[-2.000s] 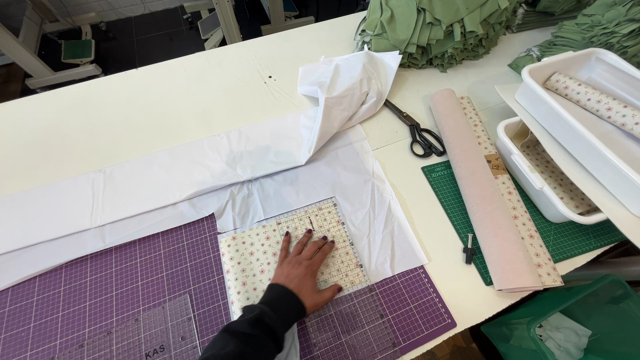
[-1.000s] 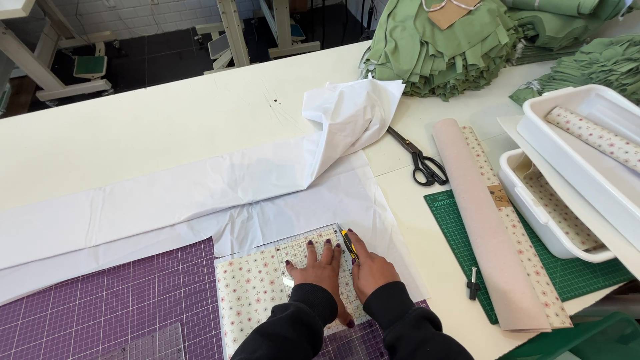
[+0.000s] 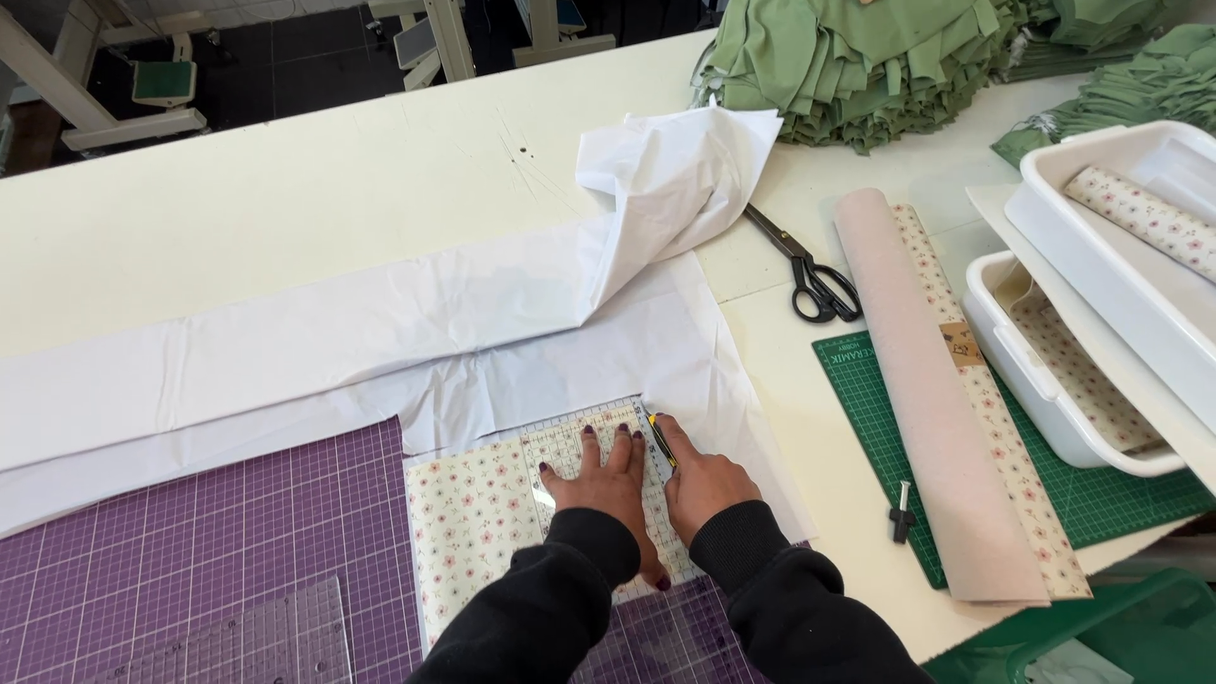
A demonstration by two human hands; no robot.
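My left hand [image 3: 603, 489] lies with fingers spread, pressing a clear quilting ruler [image 3: 560, 446] onto floral-print fabric [image 3: 461, 503]. Gripped in my right hand [image 3: 703, 480] is a yellow and black craft knife [image 3: 659, 439], held against the ruler's right edge near its top corner; its tip is hard to make out. White fabric [image 3: 646, 332] lies around the top and right of the floral piece and runs left in a long folded strip. Beneath, a purple cutting mat [image 3: 237, 513] shows, with another clear ruler [image 3: 285, 627] lying on it.
Black-handled scissors [image 3: 803, 271] lie right of the white fabric. A pink roll [image 3: 931, 399] rests over a green cutting mat [image 3: 855, 408], beside a small black tool [image 3: 902, 518]. White plastic bins [image 3: 1035, 370] stand at right. Green fabric bundles [image 3: 855, 66] sit at the back.
My right hand, out of view two seconds ago, came in with the knife and now holds it along the ruler's right edge. My left hand stays on the ruler.
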